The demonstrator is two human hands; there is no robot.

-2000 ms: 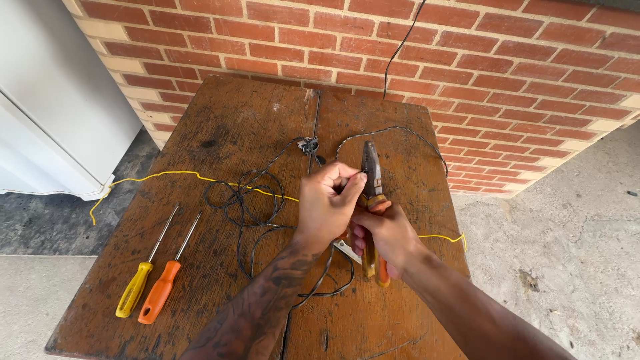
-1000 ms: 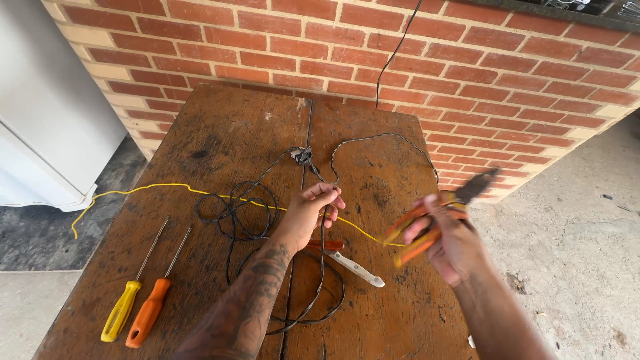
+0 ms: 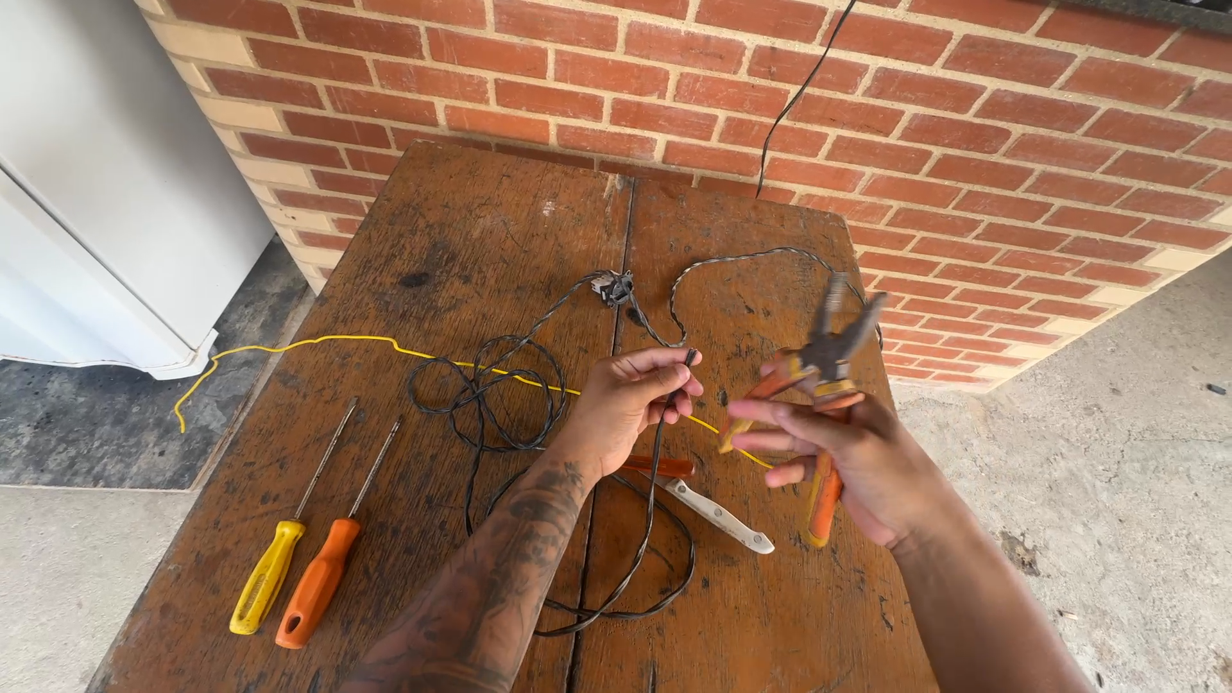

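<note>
My left hand (image 3: 640, 395) pinches the end of a black twisted electrical cable (image 3: 651, 510) between thumb and fingers above the table. To its right, my right hand (image 3: 837, 452) holds combination pliers (image 3: 828, 361) with orange and yellow handles, the jaws spread and pointing up and away. The cable lies in loose loops left of and below my left hand. Near the table's middle, a small dark electrical fitting (image 3: 613, 288) sits with cable running from it. Under my left hand passes a yellow wire (image 3: 346, 338).
On the wooden table (image 3: 462, 212) lie a yellow-handled screwdriver (image 3: 268, 577), an orange-handled screwdriver (image 3: 318, 582), a white-handled knife (image 3: 720, 517) and a red handle (image 3: 664, 466). A brick wall (image 3: 674, 67) stands behind, a white cabinet or appliance (image 3: 106, 173) at the left.
Two seconds ago the pliers were at the cable beside my left hand; they moved away to the right. Since one second ago they have come back somewhat toward it, with jaws and handles now spread.
</note>
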